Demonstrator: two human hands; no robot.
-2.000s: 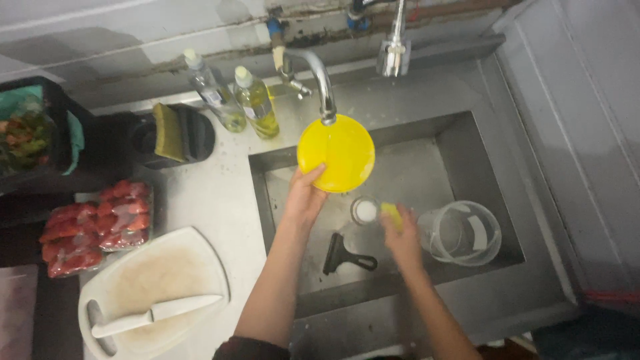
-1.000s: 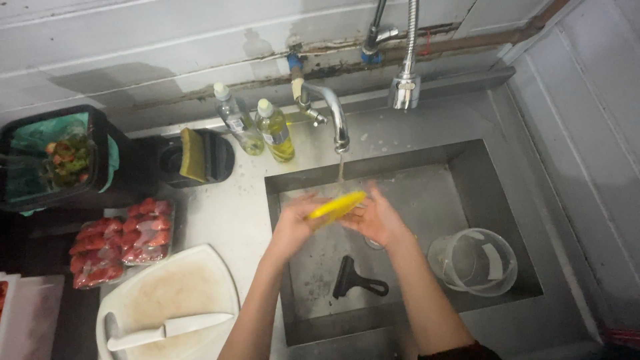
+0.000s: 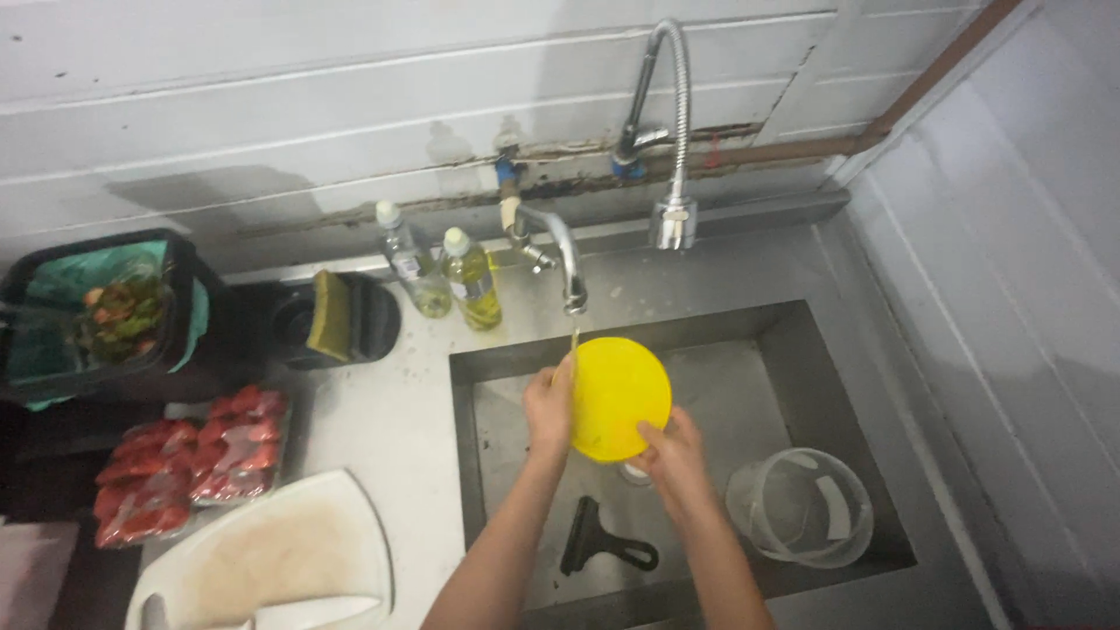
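Note:
A round yellow disc, perhaps a lid or shallow dish (image 3: 619, 398), is held between both hands under the chrome faucet (image 3: 570, 262), over the steel sink (image 3: 770, 359). My left hand (image 3: 549, 411) grips its left edge, where a thin stream of water runs down. My right hand (image 3: 672, 451) holds the lower right edge, thumb on the face. Below the hands, a black squeegee-like scraper (image 3: 604, 541) lies on the sink floor. To its right a clear plastic tub (image 3: 801, 507) rests tilted. A small pale round thing (image 3: 635, 473), partly hidden, shows below the disc.
Two bottles with pale caps (image 3: 472, 280) stand behind the sink's left corner. Left of them are a sponge (image 3: 331, 315) in a black holder and a black bin (image 3: 179, 306) with food scraps. Wrapped red fruit (image 3: 197, 464), a cutting board (image 3: 289, 542) and a knife (image 3: 315, 612) lie at left. A spring-neck faucet (image 3: 682, 114) hangs behind.
The yellow disc, edge-on a second ago, now shows its broad face. Two seconds ago only my left hand held it, and my right hand had a small yellow thing, no longer seen.

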